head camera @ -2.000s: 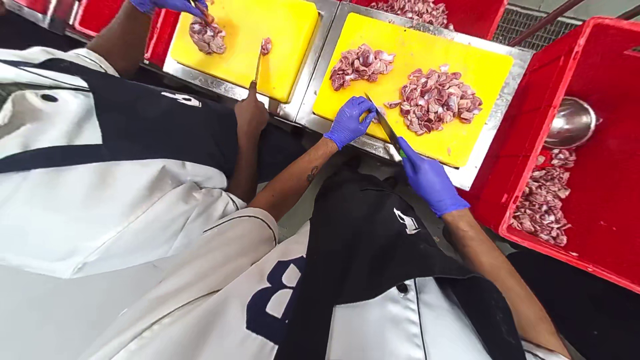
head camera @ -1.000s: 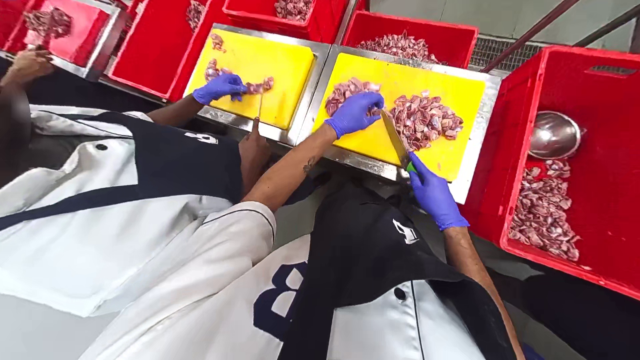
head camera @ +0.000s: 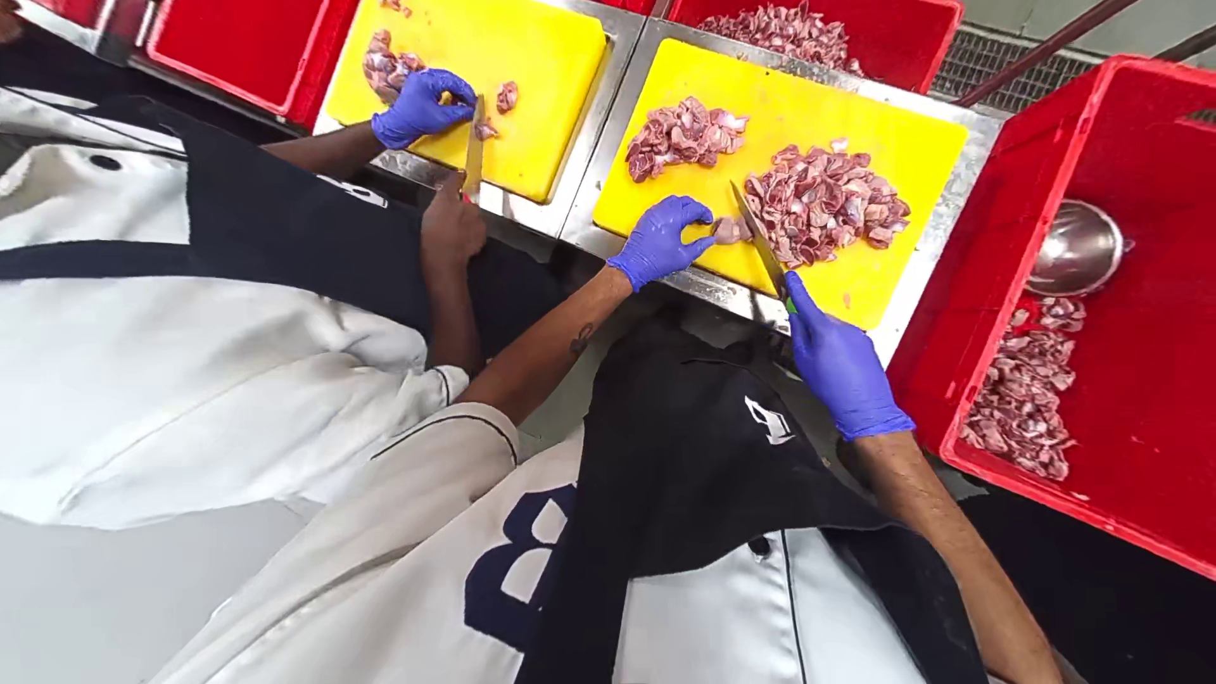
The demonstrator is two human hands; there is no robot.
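My left hand (head camera: pixel 662 242), in a purple glove, pinches a small piece of meat (head camera: pixel 730 230) near the front edge of a yellow cutting board (head camera: pixel 750 95). In my right hand (head camera: pixel 841 361), also gloved, is a knife (head camera: pixel 760 242) whose blade lies beside that piece, its tip pointing away from me. A large heap of cut meat (head camera: pixel 822 204) sits just right of the blade. Farther left on the same board is a smaller heap (head camera: pixel 686 140). The handle is mostly hidden by my right fingers.
At my left a co-worker's gloved hand (head camera: pixel 425 107) and bare hand with a knife (head camera: pixel 474 152) work at another yellow board (head camera: pixel 541 57). A red crate (head camera: pixel 1140 370) on the right holds meat pieces and a metal bowl (head camera: pixel 1076 249). Another red crate (head camera: pixel 902 33) with meat stands behind my board.
My left hand has moved down from the smaller heap to the board's front edge, and a meat piece now shows at its fingertips. The knife blade has moved alongside that piece.
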